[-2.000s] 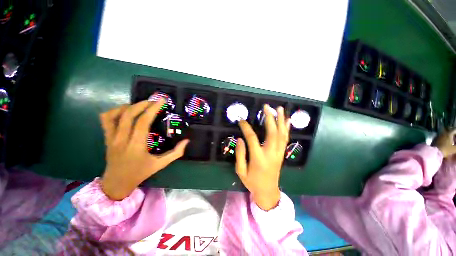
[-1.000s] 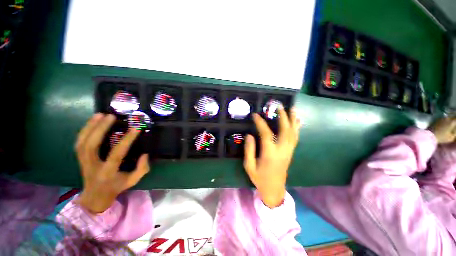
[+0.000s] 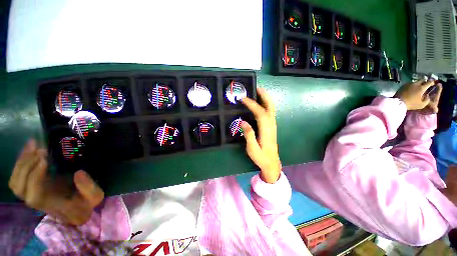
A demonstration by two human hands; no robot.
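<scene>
The black compartment tray (image 3: 145, 114) lies in front of me with round watch-like units in its pockets. One unit (image 3: 84, 124) sits across the divider between pockets at the left end, overlapping its neighbours. The lower second pocket from the left holds no unit. My left hand (image 3: 55, 187) is blurred at the tray's lower left corner, fingers apart, holding nothing visible. My right hand (image 3: 264, 135) is at the tray's right end, fingers apart. Its fingertips touch or hover over the upper right unit (image 3: 236, 92) and the lower right unit (image 3: 237, 127).
A white sheet (image 3: 135, 32) lies beyond the tray on the green bench. A second filled black tray (image 3: 328, 44) is at the upper right. A neighbour's pink sleeves (image 3: 371, 150) and hands (image 3: 421, 95) are at the right, below a pale vented box (image 3: 436, 37). A red box (image 3: 321, 234) is below the bench.
The view has swung right, so the tray and sheet appear further left. My left hand has drawn back from the left-end units towards the tray's lower corner. My right hand stays at the right end.
</scene>
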